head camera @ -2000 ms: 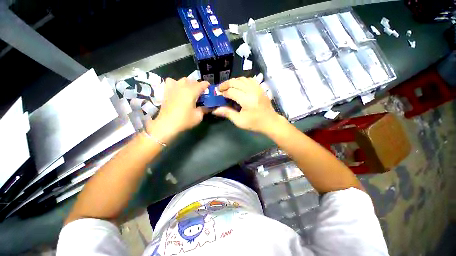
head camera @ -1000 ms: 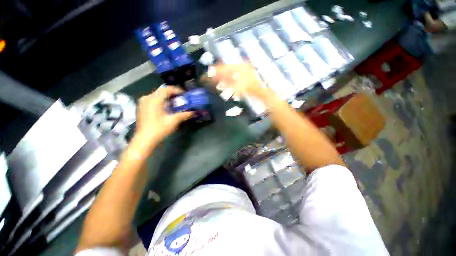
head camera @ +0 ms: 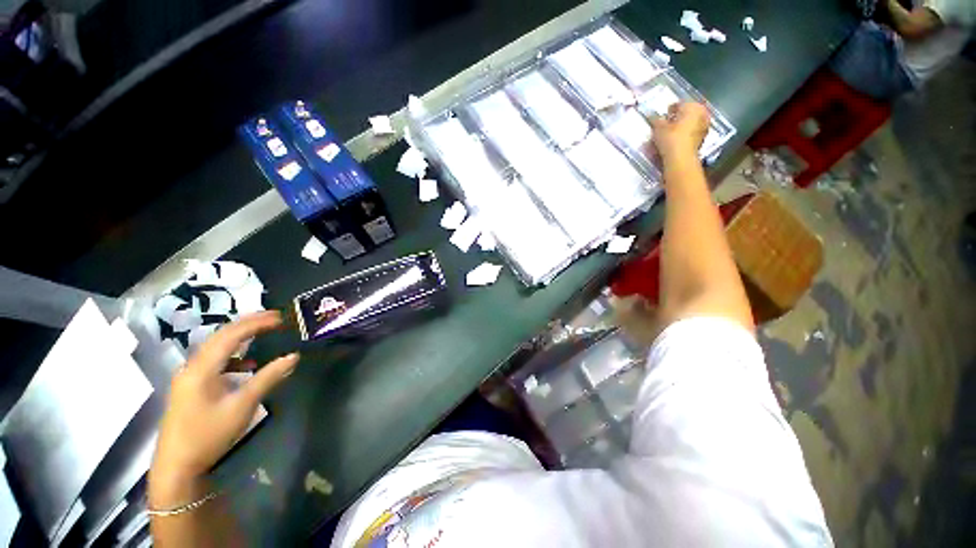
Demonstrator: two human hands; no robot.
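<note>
A dark retail box (head camera: 369,297) lies on its side on the green bench. My left hand (head camera: 223,394) is just left of it, fingers apart, holding nothing. My right hand (head camera: 682,128) is over the far right end of the clear blister tray (head camera: 521,280), fingertips at a pocket with a whitish wrapped product (head camera: 634,133); whether it grips the product cannot be told. Two finished dark blue retail boxes (head camera: 317,180) stand side by side at the back, against the pale rail.
Flat white cartons (head camera: 80,401) and a pile of white slips (head camera: 209,300) are at left. Paper scraps (head camera: 484,274) surround the tray. A brown carton (head camera: 776,254), a red stool (head camera: 819,126) and a seated person (head camera: 910,37) are at right. Spare trays (head camera: 583,391) are below the bench edge.
The box that both hands held now lies on the bench, released by my left hand, which has moved left. My right hand has moved to the tray's far right. The camera view has shifted.
</note>
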